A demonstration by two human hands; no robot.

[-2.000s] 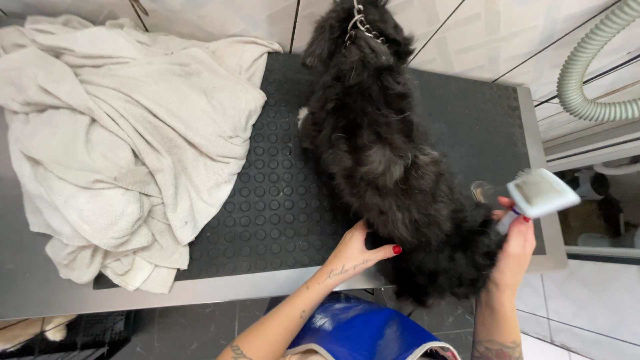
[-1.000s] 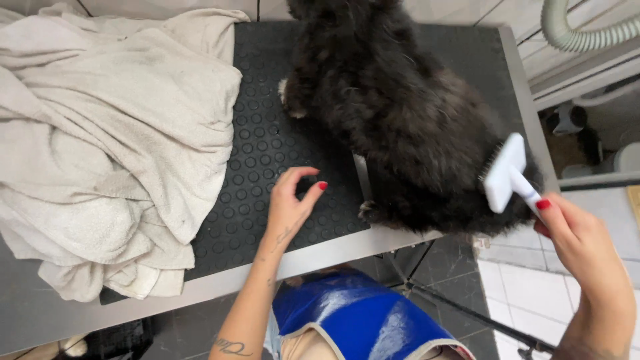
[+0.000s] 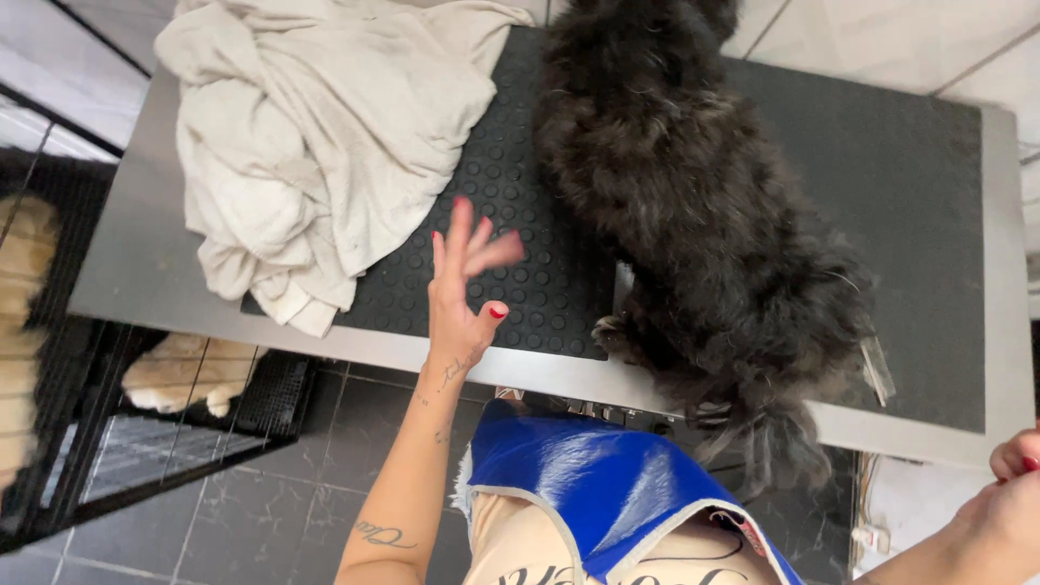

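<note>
A long-haired black dog (image 3: 682,187) stands on the dark studded rubber mat (image 3: 536,305) of a metal-edged table, its rear toward me. My left hand (image 3: 469,284) is raised over the mat between the dog and a rumpled beige towel (image 3: 325,154), fingers spread, holding nothing. At the right edge of the view is my right hand (image 3: 1020,475), its fingers curled and mostly cut off by the frame; what it holds cannot be told. A clear flat object (image 3: 877,370), partly hidden by fur, lies beside the dog's rear.
Wire cages (image 3: 268,431) with light-furred animals (image 3: 191,374) are at the lower left, beside the table. The table's metal edge (image 3: 561,378) runs between me and the dog. A tiled wall (image 3: 886,41) rises along the far side.
The white slicker brush, held in my right hand at the dog's rear a second ago, is out of view. My right hand has moved away from the dog. My left hand's fingers have spread.
</note>
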